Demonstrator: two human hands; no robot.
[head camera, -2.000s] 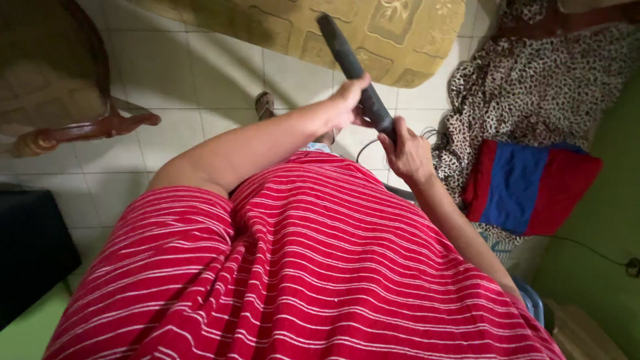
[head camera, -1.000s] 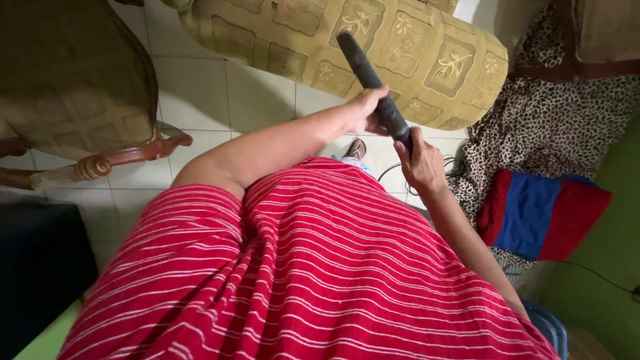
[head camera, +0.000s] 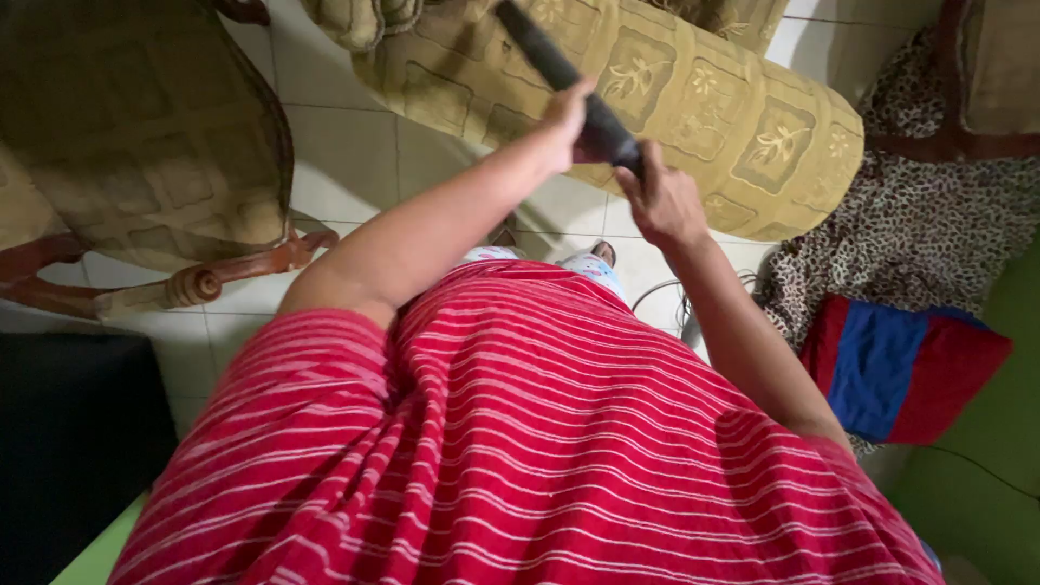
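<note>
A long dark rod-like tool runs slantwise from the top middle down to my hands; what kind it is I cannot tell. My left hand is wrapped around its middle part, slightly blurred. At its lower end, the fingers of my right hand hold it. Behind the tool lies the rounded, gold-patterned upholstery of a piece of furniture. Whether the tool's far end touches this fabric is unclear.
A carved wooden armchair stands at left, above a black box-like object. Leopard-print cloth and a folded red-and-blue cloth lie at right. A thin cable loops over the tiled floor.
Both hands remain on the dark tool. The view has shifted, bringing more of the gold upholstery and the left armchair into sight.
</note>
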